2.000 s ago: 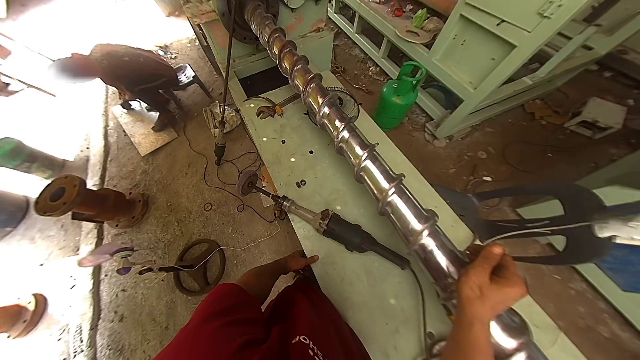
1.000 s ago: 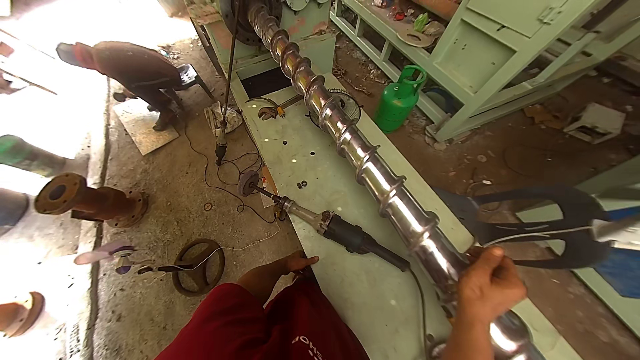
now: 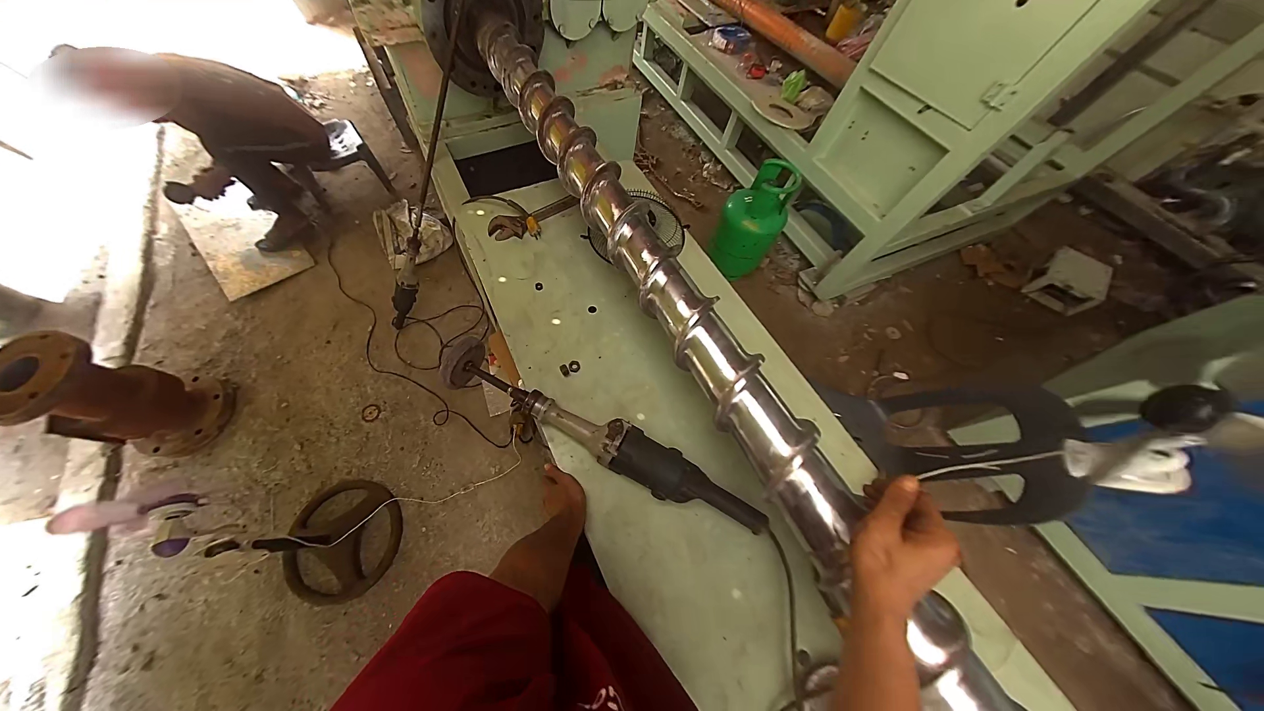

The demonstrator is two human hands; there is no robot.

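A long shiny metal extruder screw runs diagonally above a pale green metal bed. My right hand is at its near end, fingers curled at the far side of the shaft; whether it grips the screw or something small there cannot be told. My left hand rests at the bed's left edge, partly hidden by its own wrist, and nothing shows in it. Between the hands a corded grinder lies on the bed, its disc sticking out past the left edge. Small nuts lie beyond the grinder.
An adjustable wrench and a round wire fan guard lie farther up the bed. A green gas cylinder stands to the right. On the left are a handwheel, a rusty flanged pipe, cables and a bent-over person.
The person at the far left has shifted posture, with the back bent at a different angle. My two hands, the screw and the grinder have not plainly moved.
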